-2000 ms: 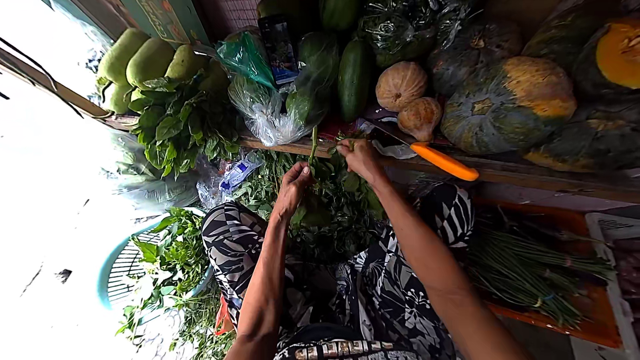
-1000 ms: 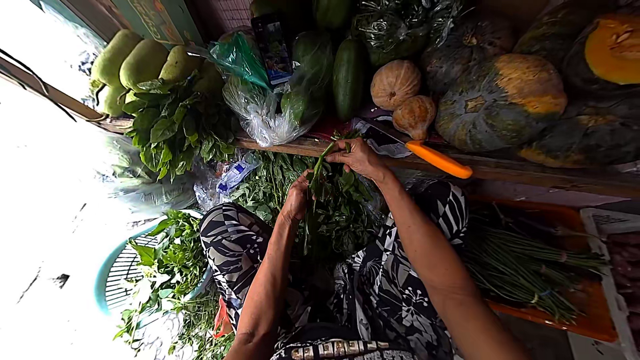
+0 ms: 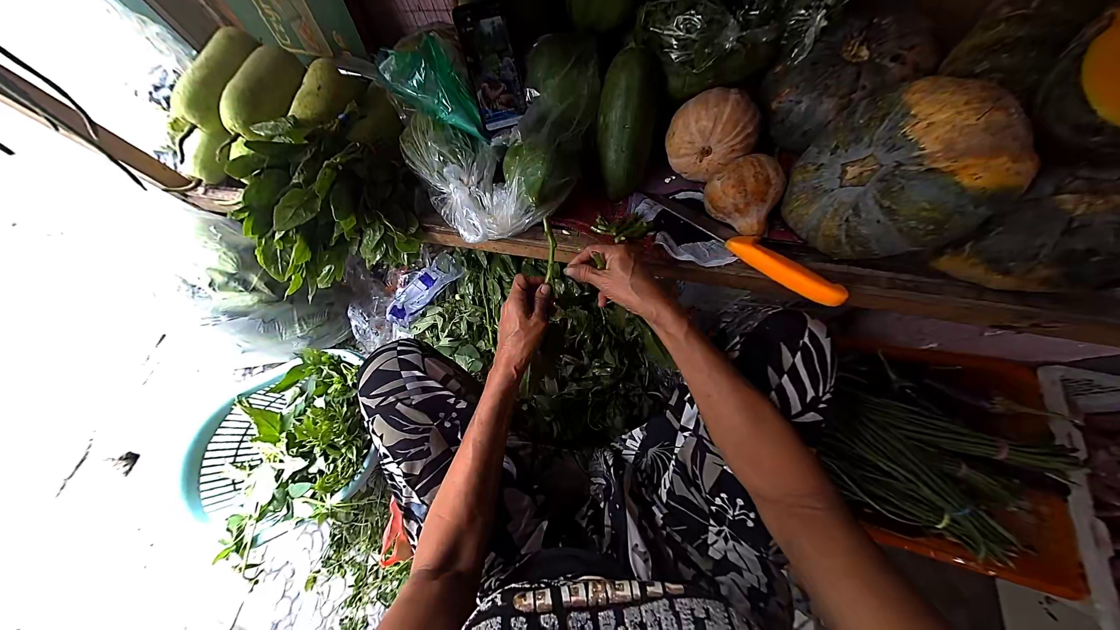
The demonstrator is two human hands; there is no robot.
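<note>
My left hand (image 3: 525,315) pinches a green stem (image 3: 549,249) whose end points up toward the wooden shelf edge. Close on its right, my right hand (image 3: 617,278) has its thumb and fingers closed round a short green piece. Leafy greens (image 3: 595,376) hang and lie beneath both hands, between the knees. A few short green stems (image 3: 621,227) rest on the shelf just above my right hand. A knife with an orange handle (image 3: 787,271) lies across the shelf edge, its blade pointing up and left.
Pumpkins (image 3: 875,175), a green cucumber-like fruit (image 3: 626,122), a phone (image 3: 492,70), plastic bags (image 3: 472,192) and pale green gourds (image 3: 262,87) line the shelf. A teal basket (image 3: 194,464) of greens stands left. Long beans (image 3: 936,455) lie on an orange tray (image 3: 1041,542) at right.
The hands were close together on a green stem a second ago; now they are slightly apart, my left hand keeping a stem upright.
</note>
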